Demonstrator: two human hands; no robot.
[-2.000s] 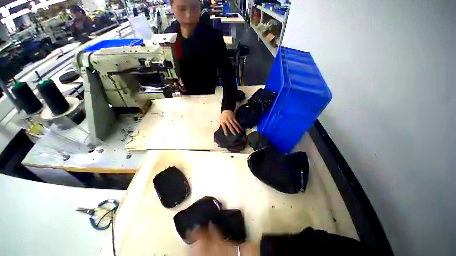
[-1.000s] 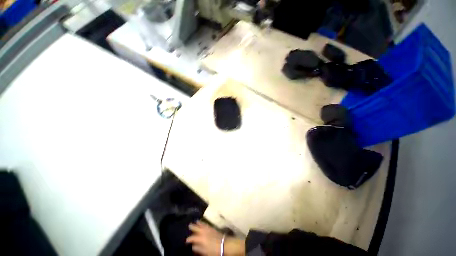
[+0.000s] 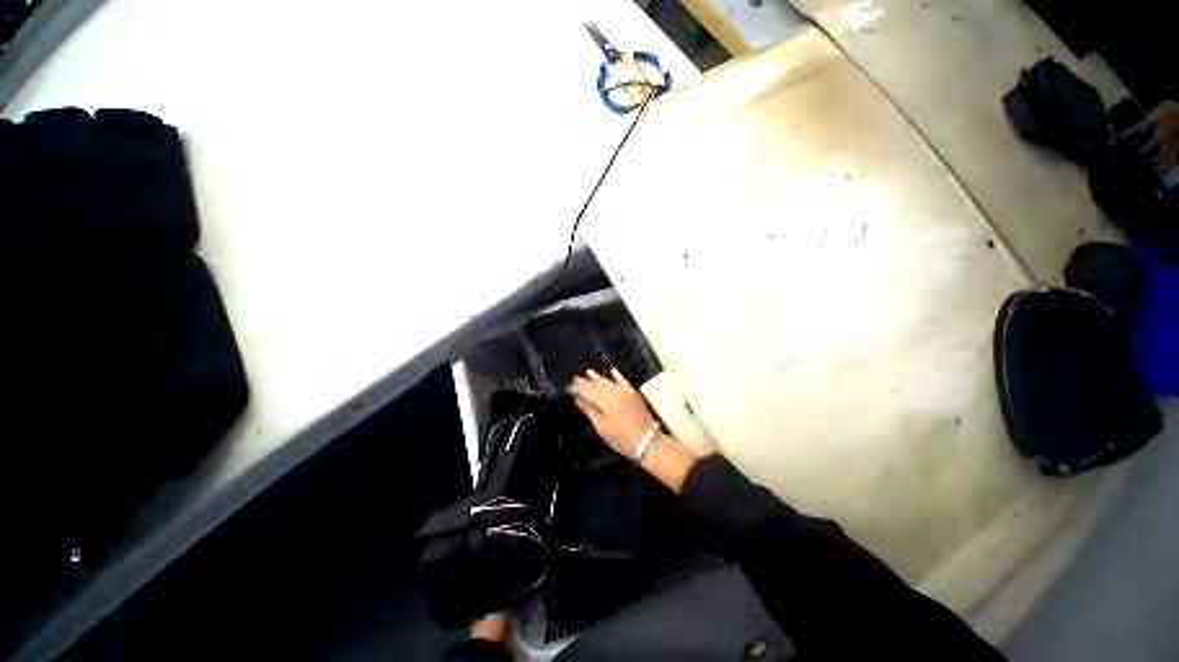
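A pale basket (image 3: 468, 416) with perforated sides lies low in the gap between the tables, full of black pouches. My right hand (image 3: 614, 411) is over it, palm down with fingers apart, touching the black pieces. Several black pouches with pale edge lines (image 3: 485, 556) lean in a row over the basket's left and near part. My left hand (image 3: 489, 627) is at the bottom edge, small and mostly hidden behind these pouches; its fingers do not show.
Blue-handled scissors (image 3: 631, 80) with a cord lie on the white table (image 3: 375, 168). Black padded pieces (image 3: 104, 323) are at its left. On the pale wooden table (image 3: 802, 285), a black pouch (image 3: 1076, 382) lies beside a blue tote (image 3: 1158, 317). Another person's hand (image 3: 1164, 133) is at the upper right.
The view has turned down and left. My right hand has moved further into the basket. The small black piece on the wooden table is gone from there. My left hand has come into view.
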